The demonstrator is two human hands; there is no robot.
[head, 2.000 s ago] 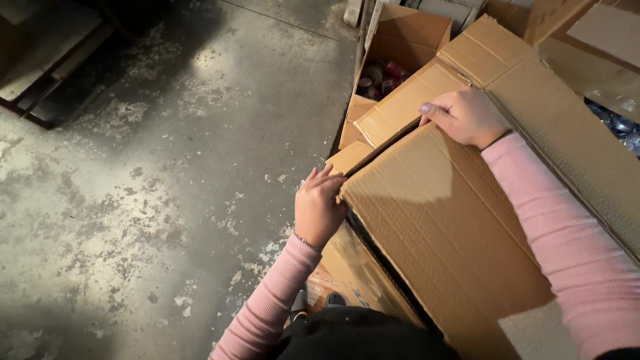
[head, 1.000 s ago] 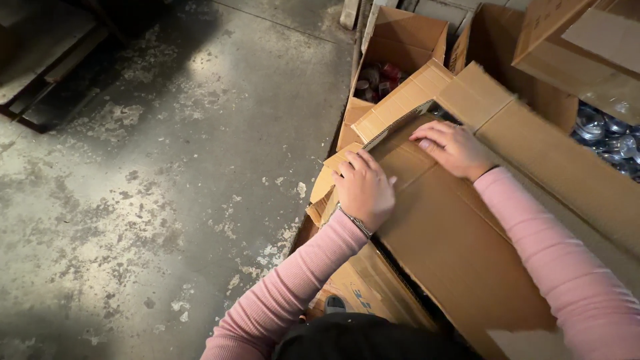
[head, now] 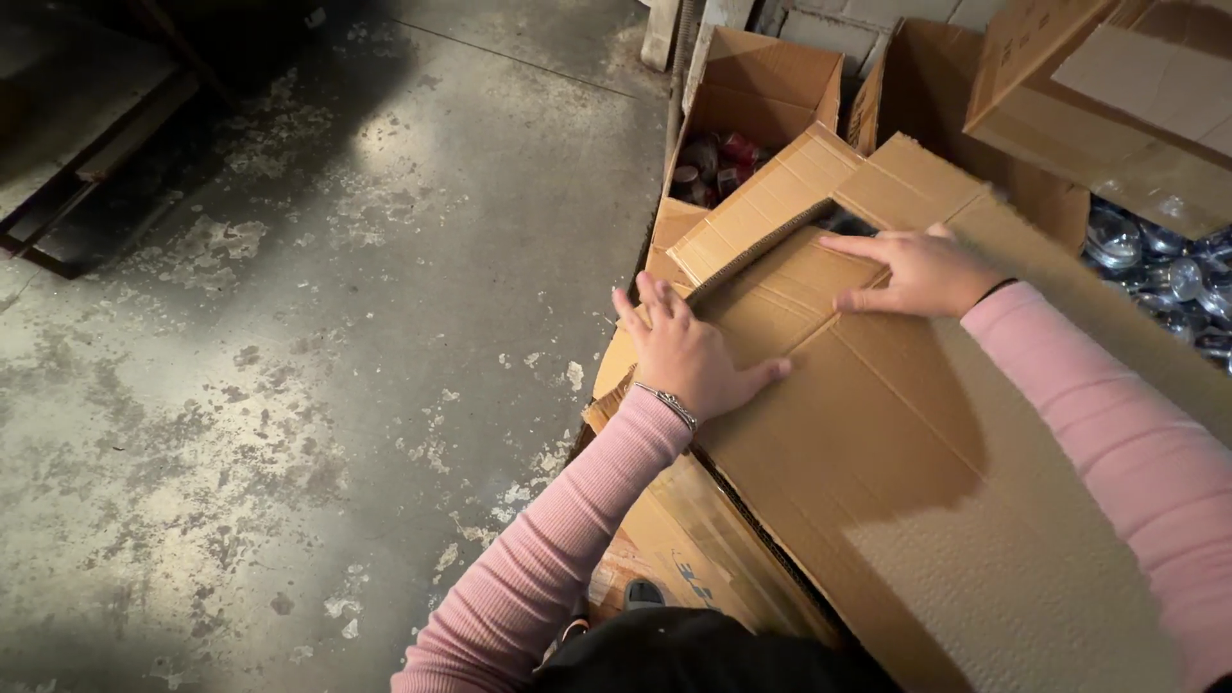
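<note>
A large cardboard box with flaps (head: 866,423) lies below both of my hands. My left hand (head: 685,351) rests at the box's left corner, fingers spread, thumb on the cardboard. Farther right, my right hand (head: 910,274) lies on the folded cardboard with thumb and forefinger apart, beside a dark gap at the far end. A narrow cardboard flap (head: 770,202) stands out past that gap. Neither hand grips anything. What is inside the box is hidden.
Behind stands an open cardboard box (head: 770,82) with cans or jars inside. Clear plastic items (head: 1155,265) fill a container at the right, under another cardboard box (head: 1097,87). A dark platform (head: 87,125) sits at the far left on the worn concrete floor (head: 385,289).
Both hands have let go of the cardboard edge and now rest with fingers spread. The panel's far end sits lower, and the narrow flap stands out beyond it.
</note>
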